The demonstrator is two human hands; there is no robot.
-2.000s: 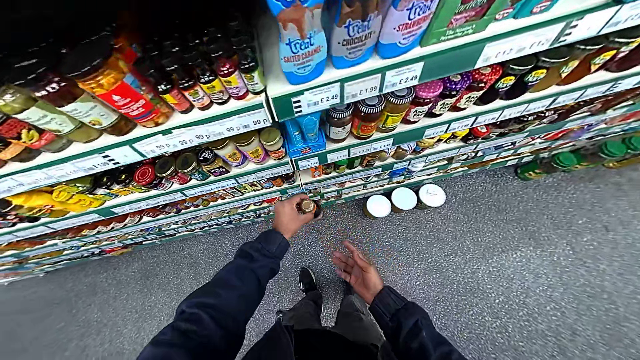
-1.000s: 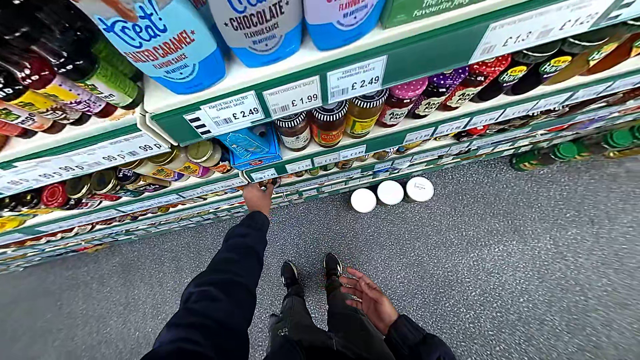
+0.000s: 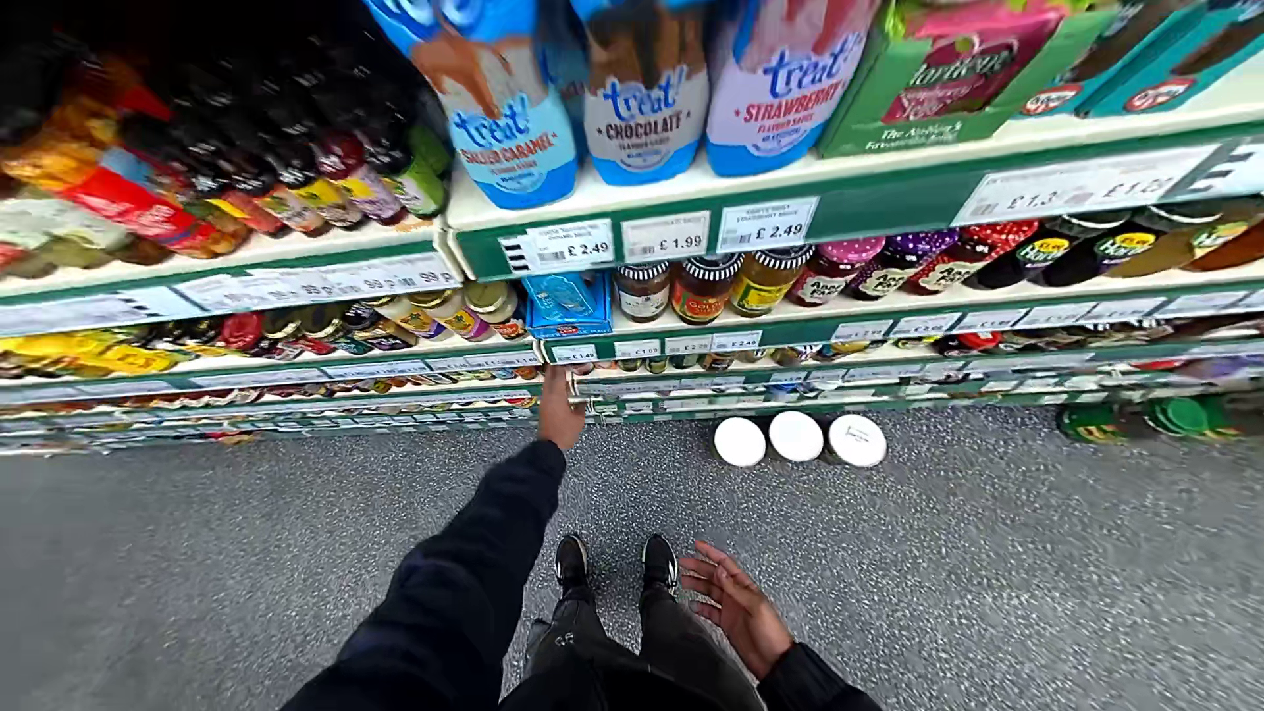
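Observation:
My left hand (image 3: 561, 408) reaches to the shelving just below a blue carton (image 3: 570, 304), its fingers partly hidden at a lower shelf's edge; whether it holds anything does not show. My right hand (image 3: 736, 604) hangs over the floor beside my legs, palm turned inward, fingers apart, holding nothing. Jars with striped lids (image 3: 700, 288) stand right of the blue carton. Above them, on a higher shelf, are Treat sauce bottles: salted caramel (image 3: 513, 143), chocolate (image 3: 647, 118) and strawberry (image 3: 785, 99).
White-lidded tubs (image 3: 795, 436) stand on the floor by the lowest shelf, right of my left hand. Green-lidded containers (image 3: 1180, 416) are farther right. Dark bottles (image 3: 341, 168) fill the upper left shelf. A green shelf edge with price labels (image 3: 667, 237) juts out above the lower shelves.
Two seconds ago my left hand held a small dark-capped container in front of the shelves; it has since moved in to a lower shelf. My right hand remains apart from the shelves.

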